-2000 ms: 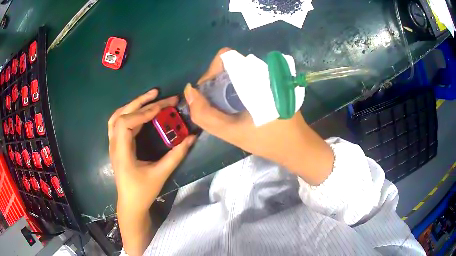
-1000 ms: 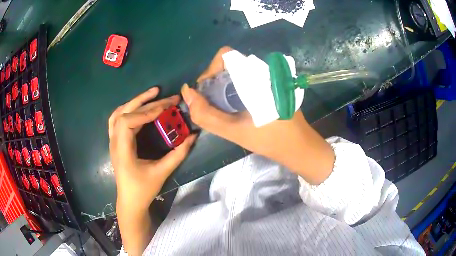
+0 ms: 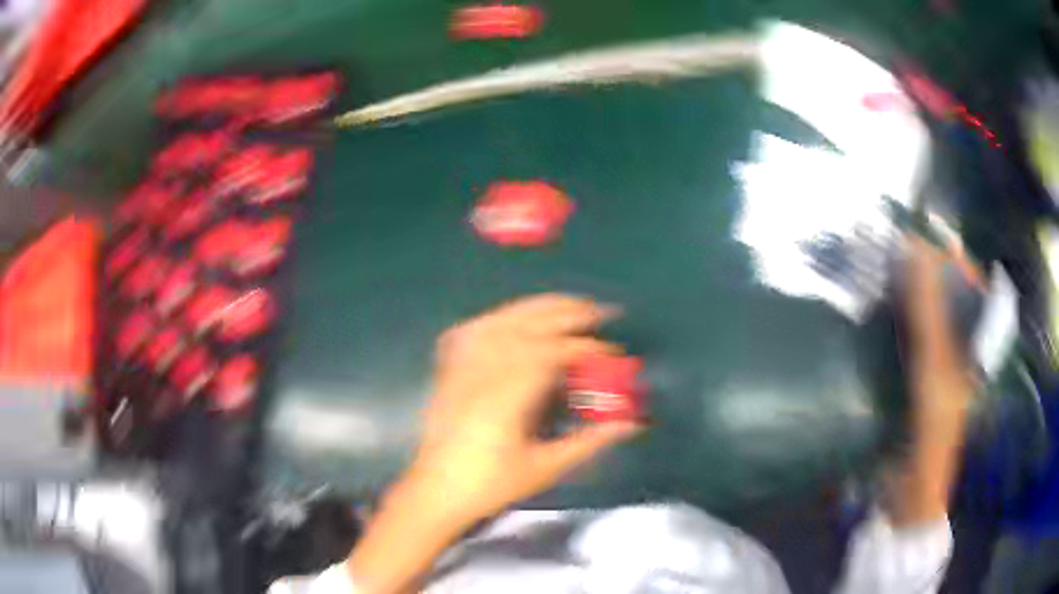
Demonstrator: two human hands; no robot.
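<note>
The view is strongly blurred. My left hand is around a red housing on the green bench, with thumb and fingers at its edges. My right hand is at the right beside the papers. It holds the dispensing syringe, a dark blurred shape with white wiping paper at its rear. The syringe's tip and green cap cannot be made out. Another red housing lies on the bench beyond my left hand.
A black parts tray with red housings stands at left, an orange-red crate beyond it. White waste papers with dark specks lie at right. A further red housing lies at the far side, past a pale strip.
The camera view has turned and shifted. My right hand with the syringe has moved away from the red housing, right to the papers. My left hand stays at the housing.
</note>
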